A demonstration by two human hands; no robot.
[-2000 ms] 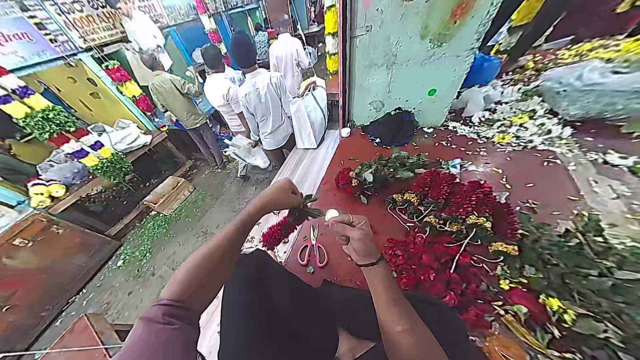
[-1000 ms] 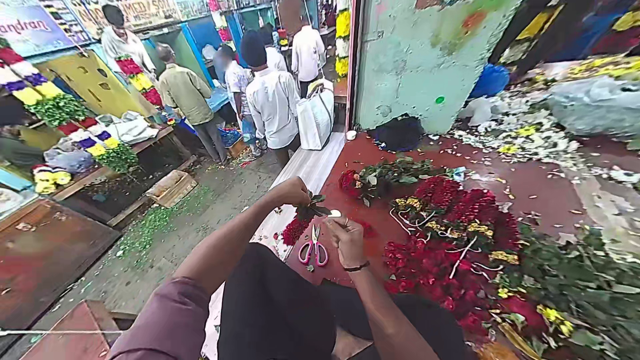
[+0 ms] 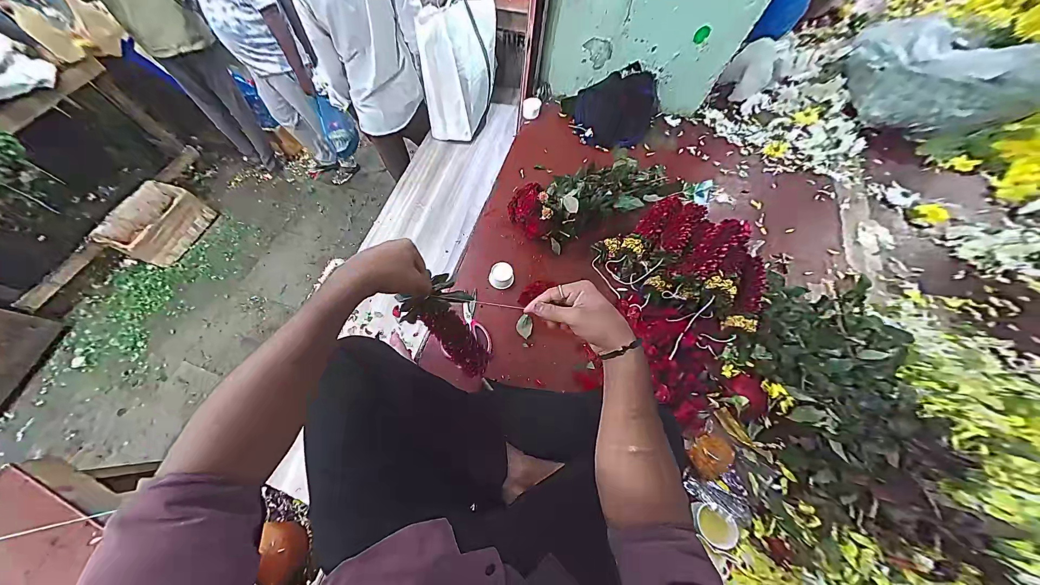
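Observation:
My left hand is closed on the leafy end of a dark red flower garland piece, which hangs down to the right over my knee. From its leaves a thin thread runs taut to my right hand, pinched between thumb and fingers. Behind the thread a white spool stands on the red surface. Scissors with pink handles lie mostly hidden behind the flowers. Right of my right hand are red flower strings with yellow tufts and loose red petals.
A bunch of red roses with leaves lies further back, near a dark cloth bundle. Green leafy stems and yellow flowers heap at the right. People stand at the upper left beside a white bag. A cup sits low right.
The view has tilted down. The thread between my hands now shows stretched straight, and the white spool stands apart from my right hand, where it showed beside the fingers before.

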